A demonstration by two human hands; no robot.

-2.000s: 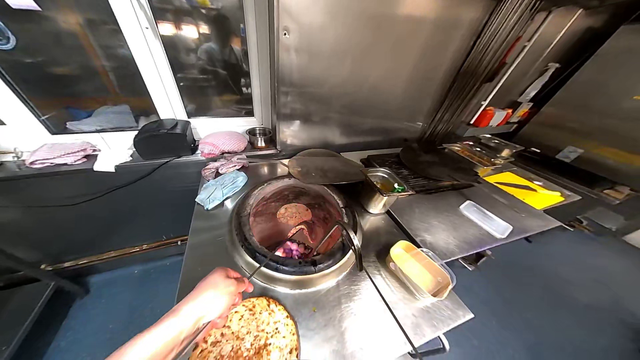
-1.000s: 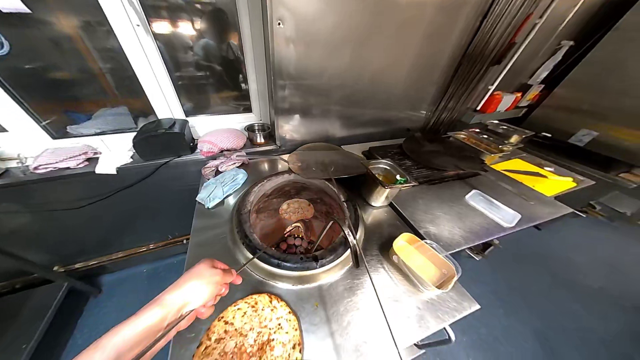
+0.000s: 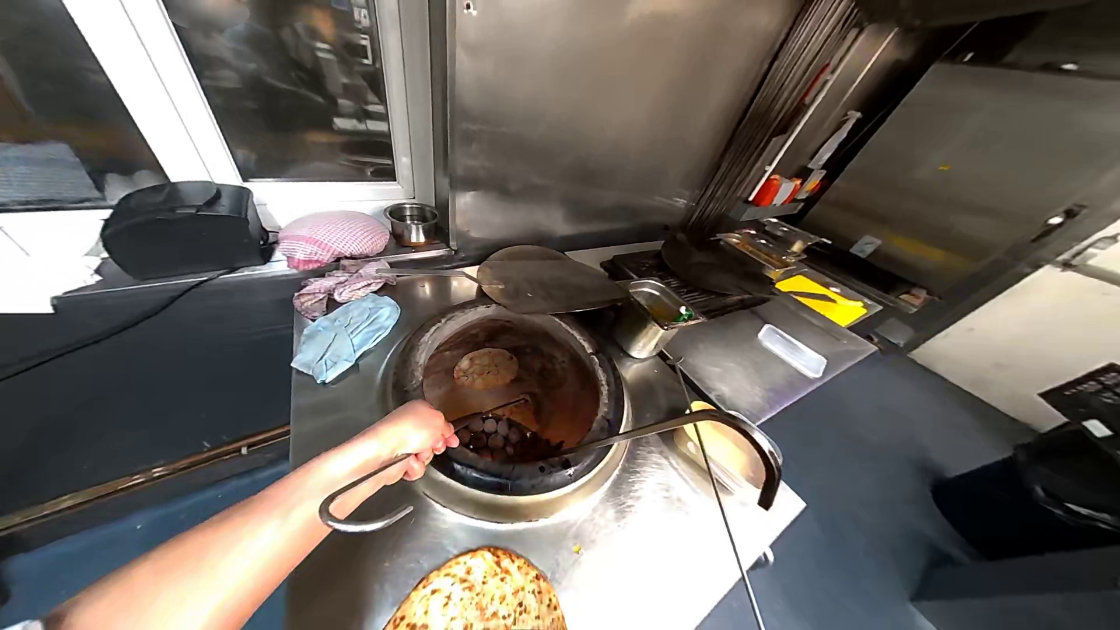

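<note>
My left hand (image 3: 422, 439) is closed around a thin metal rod with a hooked handle end (image 3: 366, 522); its far end lies over the mouth of a round tandoor oven (image 3: 617, 394). Inside, a flatbread (image 3: 486, 368) sticks to the oven wall, above dark lumps of charcoal (image 3: 493, 436). A second, thicker metal rod (image 3: 652, 428) leans out of the oven to the right, its bent end over a plastic tub (image 3: 724, 451). A browned flatbread (image 3: 481, 595) lies on the steel counter below the oven, partly cut off by the view. My right hand is out of view.
Behind the oven lie a round metal lid (image 3: 547, 280), a blue cloth (image 3: 346, 337) and a steel container (image 3: 646, 328). A thin rod (image 3: 719, 499) crosses the counter's right part. Farther right are a clear plastic lid (image 3: 792, 350) and a yellow board (image 3: 821, 300).
My left hand has moved up and right, closer to the oven mouth, with its rod. The thicker rod's bent end, earlier at the oven's right rim, now reaches over the tub.
</note>
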